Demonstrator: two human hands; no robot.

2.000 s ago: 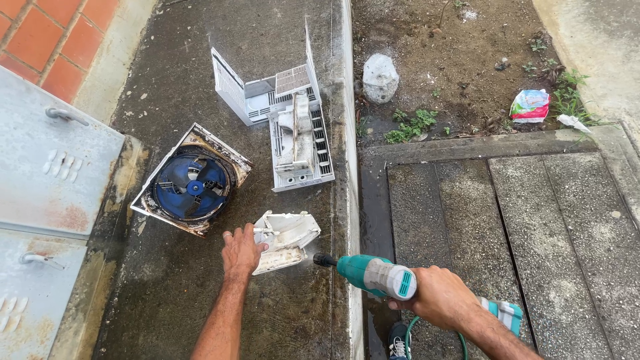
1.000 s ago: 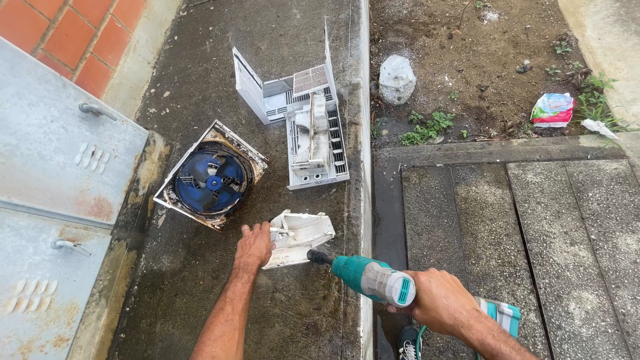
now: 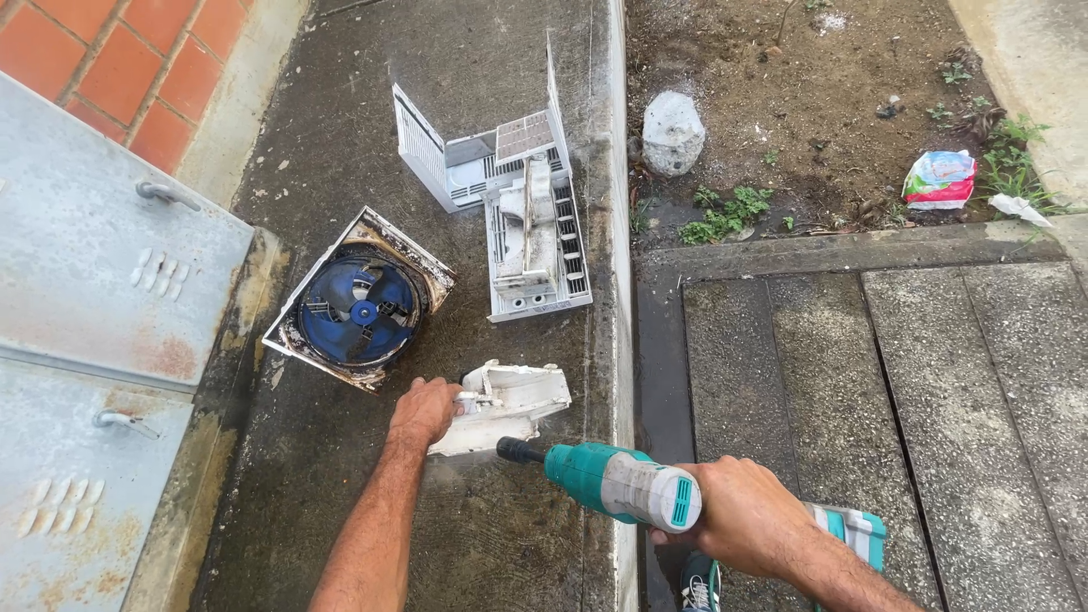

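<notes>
My left hand [image 3: 425,411] grips the left end of a dirty white plastic housing part [image 3: 518,395], tilted over the wet concrete. In my right hand [image 3: 741,514] is a teal and grey cordless pressure washer gun [image 3: 625,484]; its black nozzle points left at the part's lower edge, with a small gap between them. A fine mist seems to hang below the part. Up and to the left lies a blue fan [image 3: 363,312] in a square, grimy frame. White slotted casing panels [image 3: 539,246] stand beyond the part. The trigger finger is hidden.
A low concrete curb [image 3: 625,340] runs between the walkway and the paving slabs [image 3: 816,382]. Metal cabinet doors [image 3: 110,255] line the left side. A pale rock [image 3: 673,133] and a crumpled plastic wrapper [image 3: 940,180] lie on the soil. My shoe [image 3: 699,582] shows at the bottom.
The white part has been turned and tilted in my left hand. The gun's nozzle now points at its lower edge, rather than its right end. The view has shifted slightly.
</notes>
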